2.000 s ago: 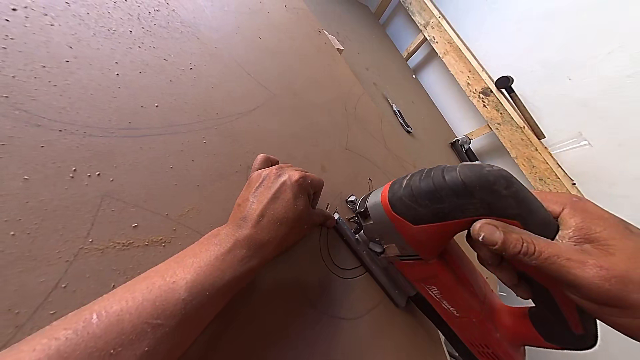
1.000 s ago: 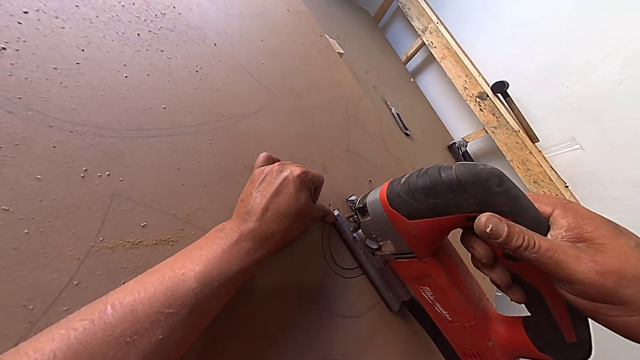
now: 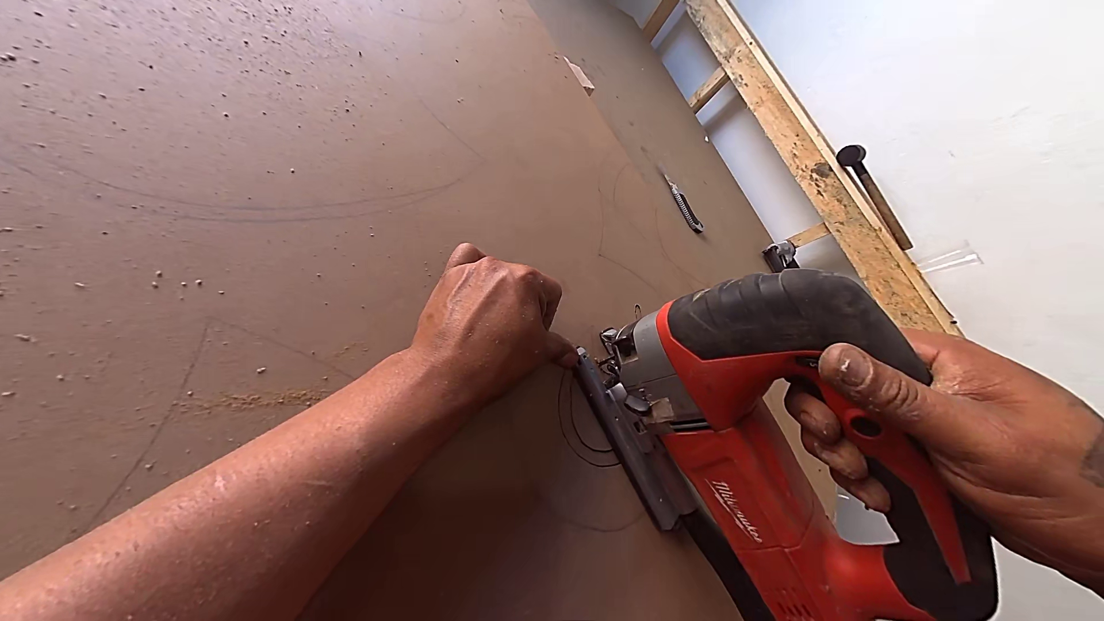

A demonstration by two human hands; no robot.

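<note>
My right hand (image 3: 940, 423) is wrapped around the handle of a red and black Milwaukee jigsaw (image 3: 733, 397). The saw's dark metal base plate (image 3: 630, 448) stands at a slant against a brown sheet board (image 3: 414, 129) marked with curved pencil lines. My left hand (image 3: 496, 319) is curled on the board, with its thumb and finger at the upper front end of the base plate; whether they pinch it cannot be told. Near the front of the base plate are curved pencil lines. The blade is not clearly visible.
A utility knife (image 3: 684, 205) lies on the board's far part. Beyond it runs a wooden frame (image 3: 798, 147), with a hammer (image 3: 875, 194) on its right and a dark clamp-like tool (image 3: 780, 256) by its near part. A small wood block (image 3: 580, 76) lies farther off. Sawdust (image 3: 259, 399) and crumbs dot the board.
</note>
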